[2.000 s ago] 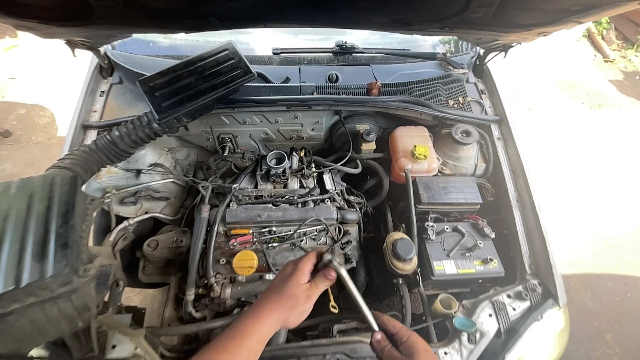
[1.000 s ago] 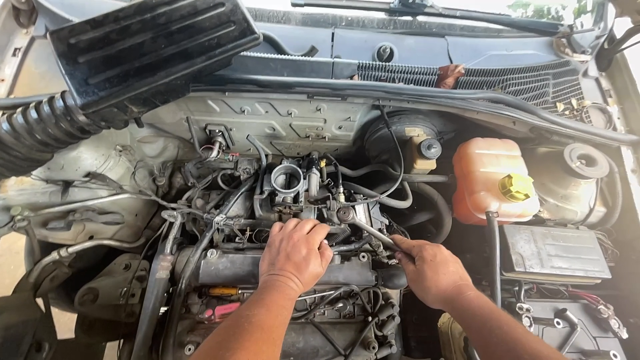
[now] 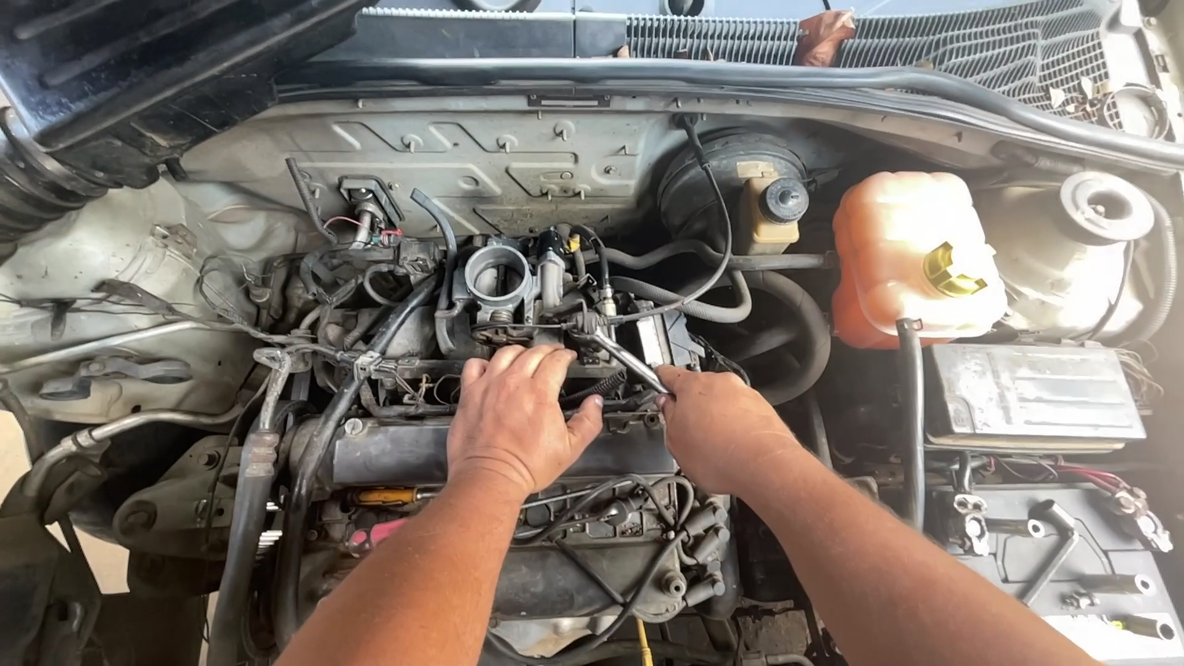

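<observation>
My right hand (image 3: pixel 717 425) grips the handle of a metal ratchet wrench (image 3: pixel 629 363), whose head sits among the parts just right of the throttle body (image 3: pixel 499 276). My left hand (image 3: pixel 518 407) rests palm down, fingers slightly spread, on the engine in front of the throttle body. Its fingertips reach the linkage there, and it holds no tool that I can see. Below it runs the dark engine cover (image 3: pixel 398 451). A screwdriver with an orange handle (image 3: pixel 387 497) and one with a pink handle (image 3: pixel 377 535) lie on the engine, partly behind my left forearm.
An orange coolant tank (image 3: pixel 906 259) with a yellow cap stands at the right, above a fuse box (image 3: pixel 1036 393). Sockets and small tools lie on the battery (image 3: pixel 1017 555). A black air filter housing (image 3: pixel 166 74) overhangs the upper left. Hoses and loose cables cross the engine.
The ratchet wrench and both hands have moved from the front of the engine to beside the throttle body. My left hand has let go of the wrench. The view has moved much closer.
</observation>
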